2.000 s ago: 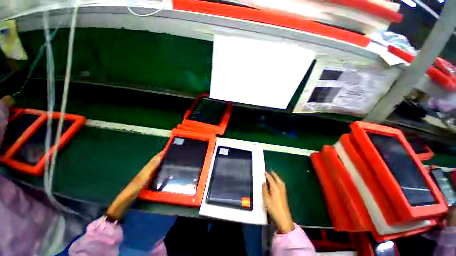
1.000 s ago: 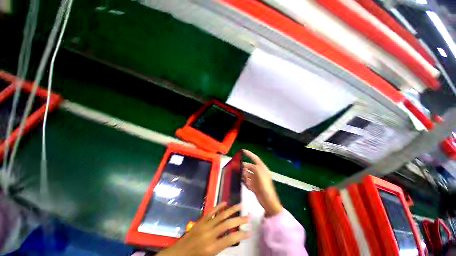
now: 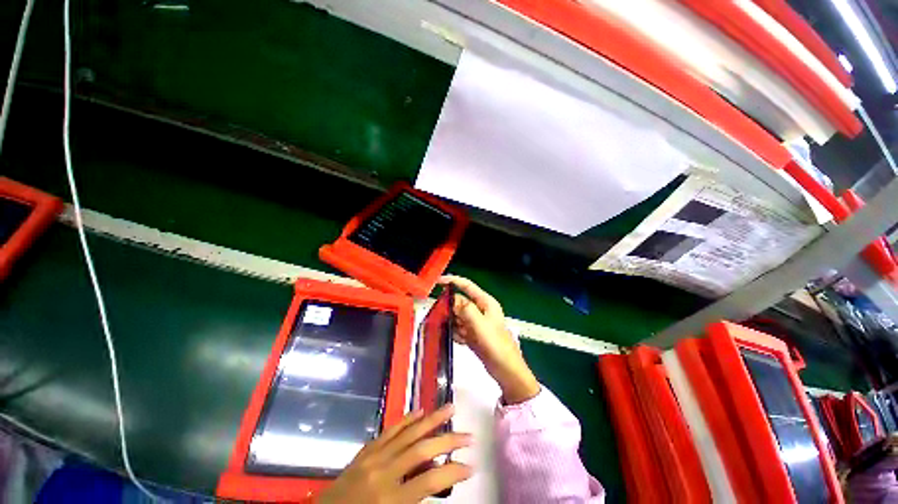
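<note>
A black tablet stands tilted up on its long edge over the white foam tray, its screen side turned left with a reddish sheen. My right hand holds its far end. My left hand holds its near end, fingers across its edge. The hands partly hide the white tray. Touching it on the left, a red foam tray holds another tablet with a dark, glossy screen and a small white patch at its top corner.
Behind, a red-framed tablet shows a text list. A stack of red and white trays leans at the right. A white cord hangs at left. A blank sheet and a printed sheet hang below the shelf.
The tablet lay flat in the white tray two seconds ago; it is now raised on edge between both hands. Since one second ago it has hardly moved. The view has tilted.
</note>
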